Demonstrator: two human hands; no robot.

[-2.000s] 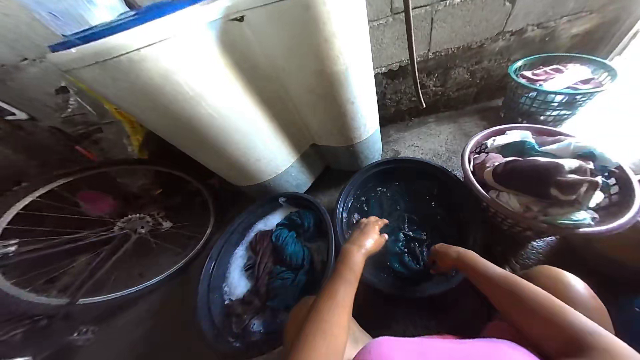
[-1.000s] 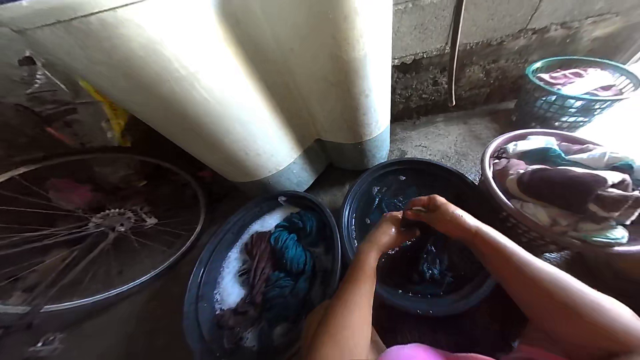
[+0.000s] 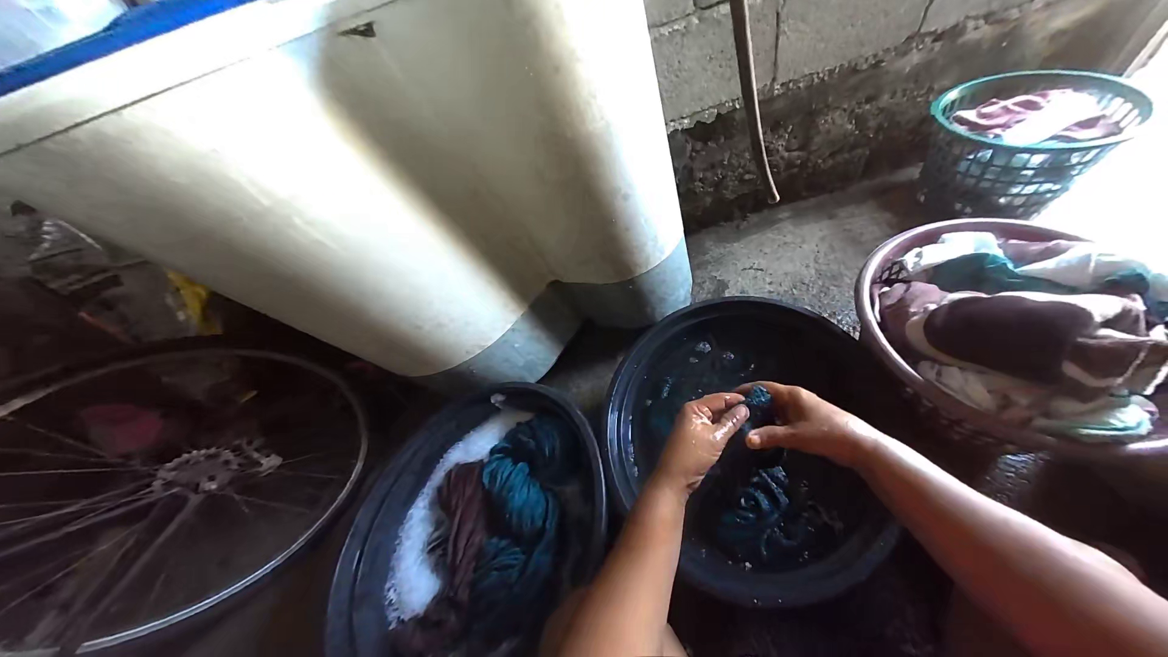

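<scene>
Over a round black basin (image 3: 630, 438) of water, my left hand (image 3: 707, 436) and my right hand (image 3: 808, 424) meet, both gripping a dark teal wet cloth (image 3: 759, 399) between thumbs and fingers. More of a dark blue cloth (image 3: 762, 506) lies in the water just below them; whether it is the same piece I cannot tell. To the left, a second black basin (image 3: 351, 566) holds white suds (image 3: 424, 547), a twisted teal cloth (image 3: 520, 493) and a dark maroon cloth (image 3: 464, 516).
At right stand a mauve basket (image 3: 871, 319) heaped with clothes and a green-rimmed basket (image 3: 1004, 164) with cloth. A large cream plastic body (image 3: 438, 182) rises beyond the basins. A bicycle wheel (image 3: 205, 470) lies at left. A hose-like strip (image 3: 753, 109) hangs by the block wall.
Two seconds ago my hands were apart at the right basin, low near the water. They have come together and now hold a bit of dark teal cloth above it.
</scene>
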